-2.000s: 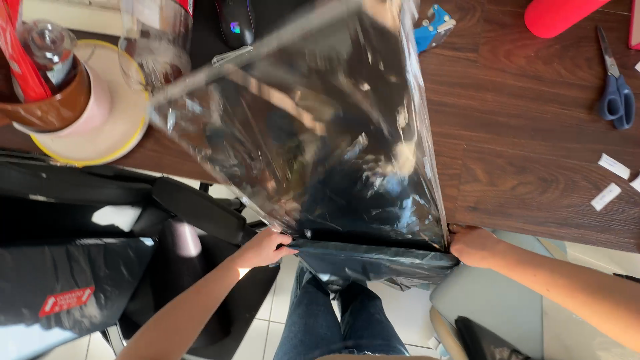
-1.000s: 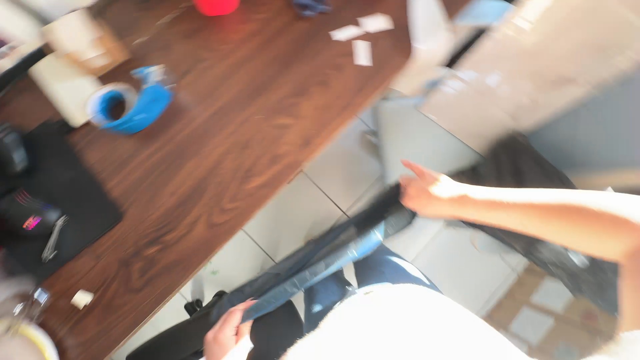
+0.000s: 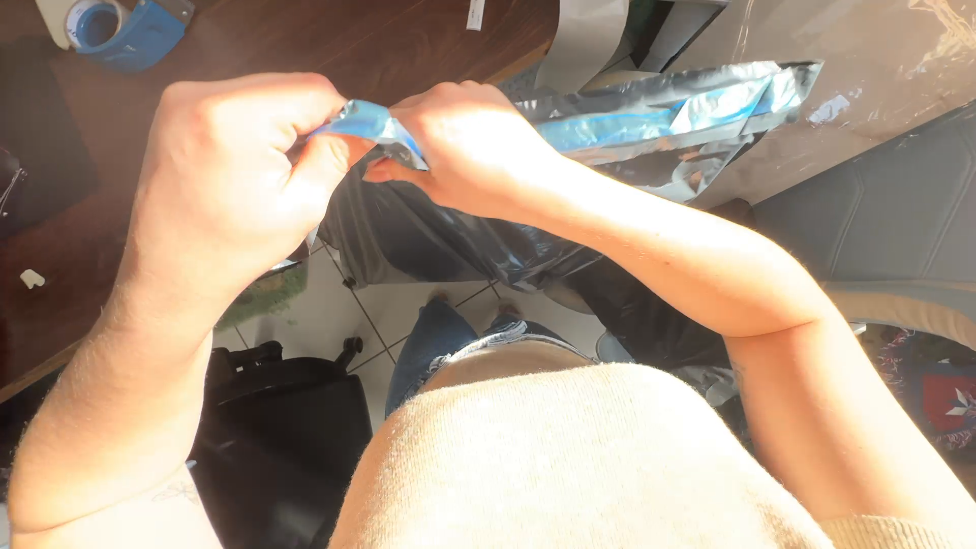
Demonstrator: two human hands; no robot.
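A dark, shiny plastic bag (image 3: pixel 450 229) with a blue-tinted strip along its edge hangs in front of my body and stretches off to the right. My left hand (image 3: pixel 236 168) pinches the bluish end of that edge between thumb and fingers. Close beside it, my right hand (image 3: pixel 465 145) grips the same edge, with a short length of the strip curving between the two hands. The bag's far corner sticks out past my right wrist. My right hand and forearm hide part of the bag.
Beyond my hands lies the dark wooden table (image 3: pixel 305 38), with a blue tape dispenser (image 3: pixel 141 34) at its upper left and a small white piece (image 3: pixel 32 278) at the left. A black chair (image 3: pixel 282 435) stands at lower left, a grey padded seat (image 3: pixel 877 206) at right.
My hands, wide apart on the bag's edge in both earlier frames, are now close together and higher up. The view has turned and shifted a lot.
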